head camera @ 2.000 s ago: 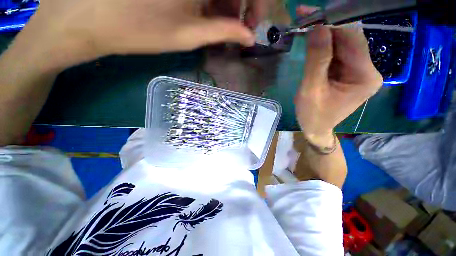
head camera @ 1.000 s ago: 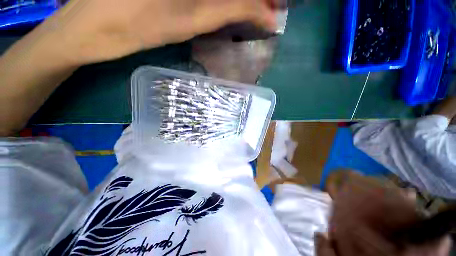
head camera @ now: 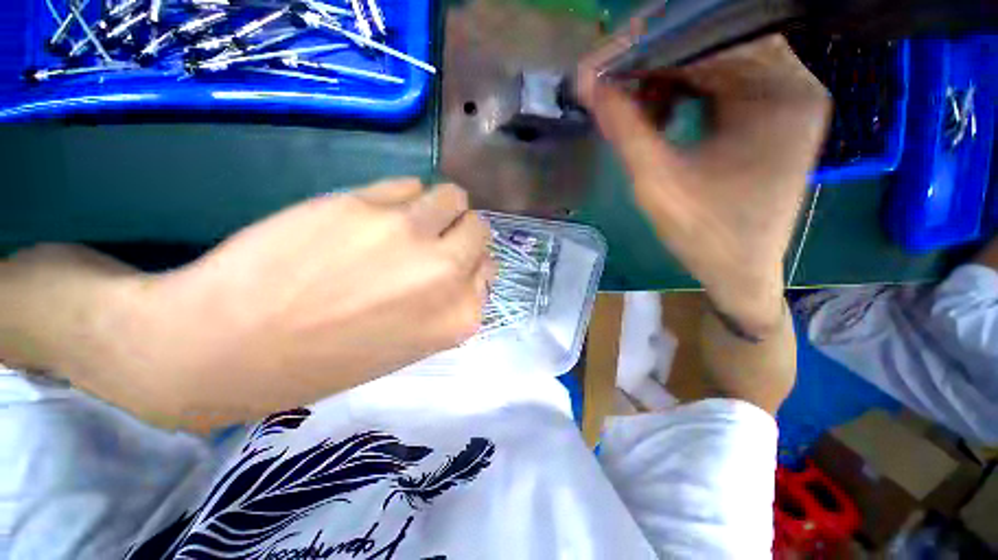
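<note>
My left hand [head camera: 361,284] is over the left part of the clear plastic box [head camera: 571,301] at the table edge. Its fingertips are hidden, so I cannot see whether it holds a rod. Aligned rod pieces [head camera: 514,287] show in the box to the right of the hand. My right hand [head camera: 722,142] is raised beside the fixture block [head camera: 541,95], blurred, with thumb and finger near a dark bar; whether it holds a part is unclear. The block stands on the brown-grey base plate [head camera: 471,153].
A blue tray of loose rods [head camera: 219,107] is at the back left. The blue tray of rings [head camera: 892,120] and a smaller blue tray [head camera: 930,219] are at the right. Another person's sleeve [head camera: 919,339], cardboard [head camera: 892,465] and a red item [head camera: 815,509] are at the lower right.
My left hand has moved from the block area down to the clear box. My right hand dropped low to the right, then came back up beside the block. The tray of rods is now uncovered.
</note>
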